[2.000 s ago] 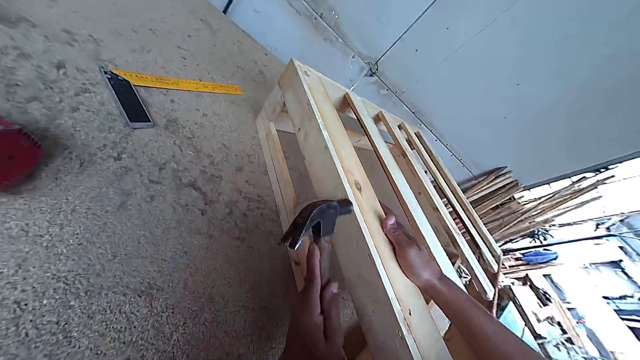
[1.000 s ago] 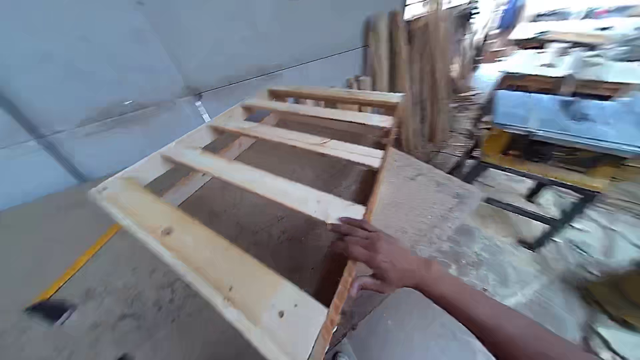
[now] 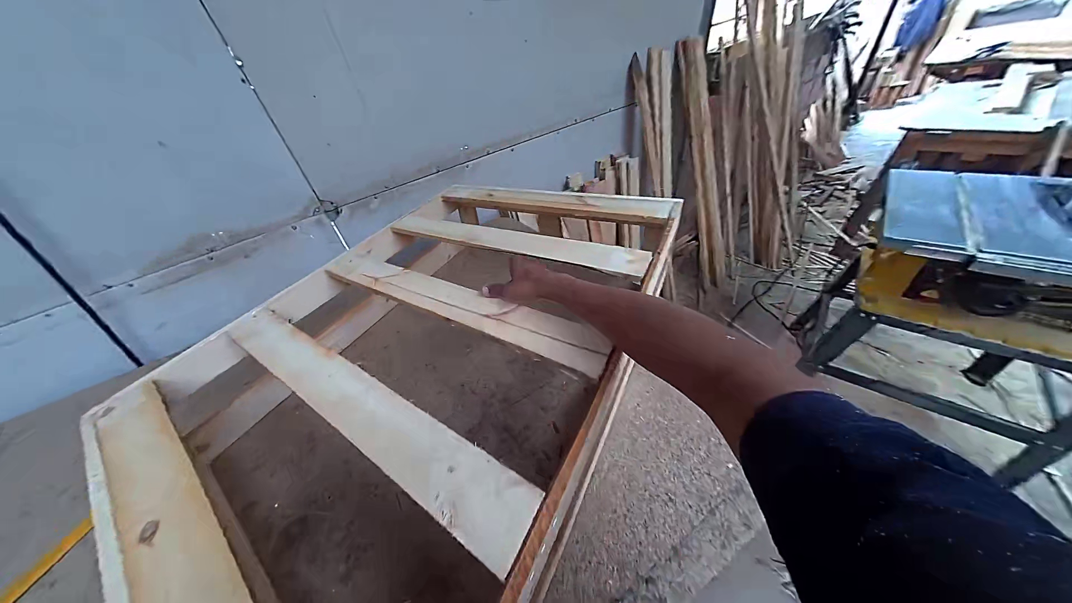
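Observation:
My right hand (image 3: pixel 523 280) reaches in from the right with the arm outstretched over the wooden frame. It is above or against a middle pine slat (image 3: pixel 469 306), with thumb and fingers apart and nothing seen in it; whether it touches the slat is hard to tell. Several pale slats cross the frame, among them a wide near slat (image 3: pixel 394 435) and a knotted one (image 3: pixel 159 502) at the lower left. The frame's side rail (image 3: pixel 578 477) runs beneath my forearm. My left hand is out of view, and no hammer shows.
A grey panelled wall (image 3: pixel 251 167) rises behind the frame. Upright timber offcuts (image 3: pixel 703 167) lean at the back right, with scraps at their feet. A table saw (image 3: pixel 971 276) on a dark metal stand is at the right. Part of a yellow rule (image 3: pixel 46 561) lies lower left.
My right hand has moved from the near side rail out over a middle slat. The hammer and the hand holding it, seen two seconds ago, are out of view. The view has swung strongly.

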